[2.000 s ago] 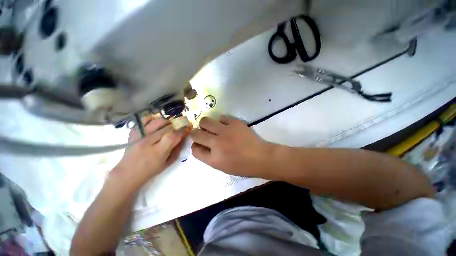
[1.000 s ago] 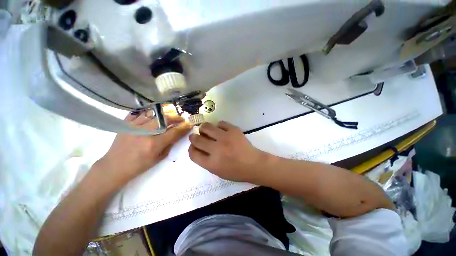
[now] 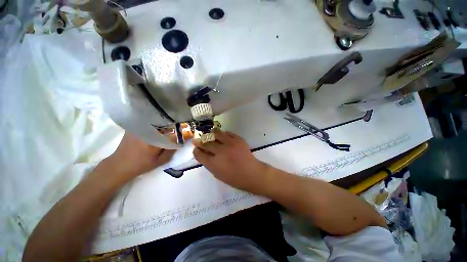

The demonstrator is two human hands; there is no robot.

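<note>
A bright, overexposed white fabric piece [image 3: 183, 155] lies between my hands, just in front of the needle area. My left hand [image 3: 139, 154] is at its left, with the fingers mostly hidden under the machine head. My right hand [image 3: 225, 154] is curled, palm down, with its fingertips at the fabric's right edge beside the presser foot area. The white sewing machine head [image 3: 246, 48] covers the top. A cream ribbed tension dial [image 3: 202, 110] sits above the needle area. The needle itself cannot be made out.
Silver thread snips [image 3: 312, 130] with a dark cord lie right of my right hand. Black-handled scissors [image 3: 287, 100] lie behind them, partly under the machine arm. White cloth [image 3: 61, 117] is heaped at left. A yellow-edged frame [image 3: 394, 168] and plastic bags [image 3: 430, 220] are below at right.
The view has shifted, showing more of the machine head. My left hand has drawn back a little from the needle area, and the white piece and a dark bed seam show between the hands.
</note>
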